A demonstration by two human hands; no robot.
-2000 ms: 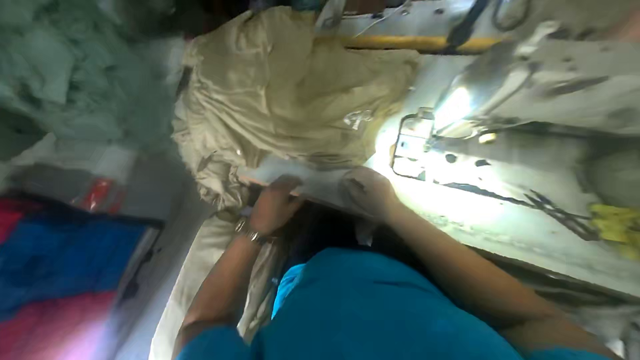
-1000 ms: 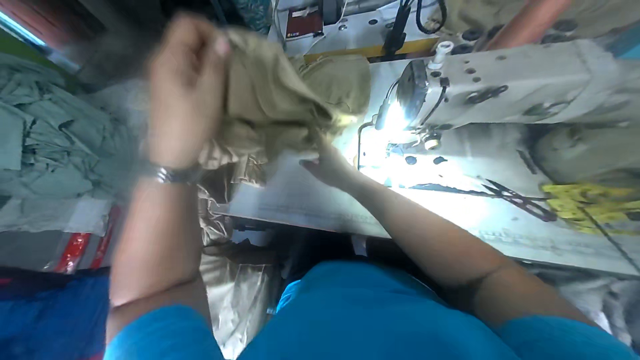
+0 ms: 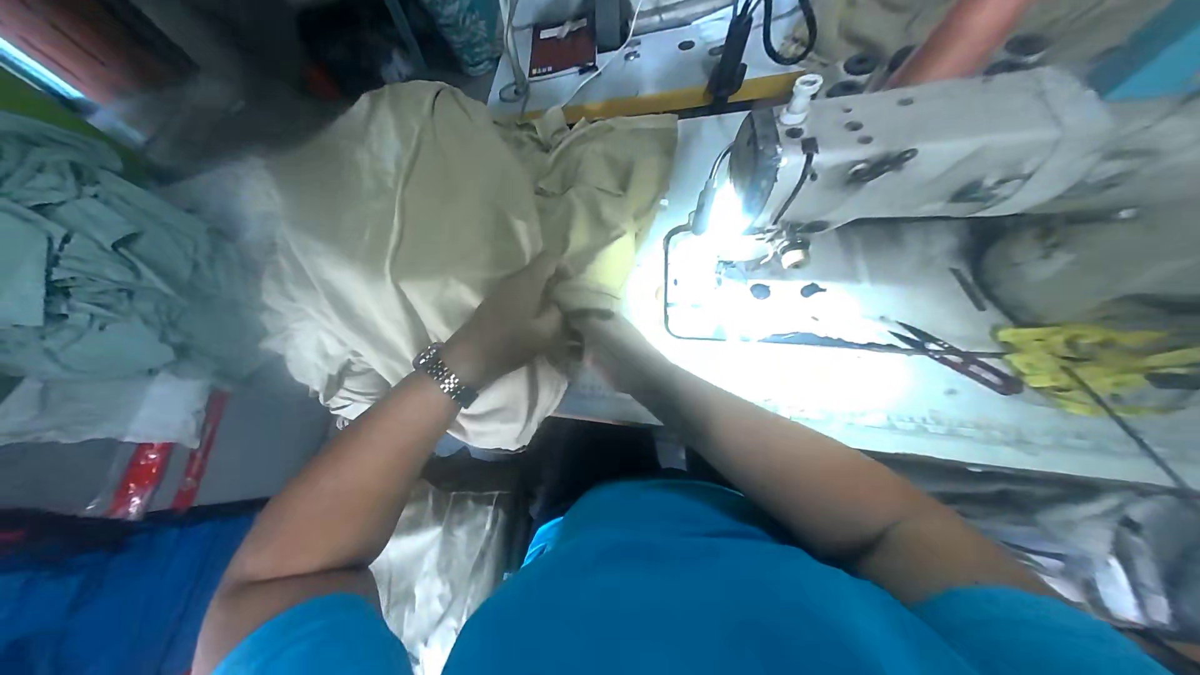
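Observation:
A khaki cloth garment (image 3: 412,206) lies bunched over the left part of the sewing table. My left hand (image 3: 511,328), with a metal-band watch at the wrist, grips its near right part. Close beside it, my right hand (image 3: 614,347) holds the same cloth, the fingertips of both hands nearly meeting. To the right of the cloth stands an industrial sewing machine (image 3: 937,150), its lamp lit over the needle area. The fingertips are partly hidden in shadow and folds.
Thread snips (image 3: 961,361) and a yellow cloth (image 3: 1097,366) lie on the right of the table. Grey-green fabric (image 3: 112,253) is heaped at far left. A dark red box (image 3: 562,47) lies beyond the yellow strip. Another person's arm (image 3: 966,37) shows at top right.
My left hand, raised at the upper left a second ago, has come down beside my right hand. The khaki cloth, bunched up then, is now spread wider over the table's left part.

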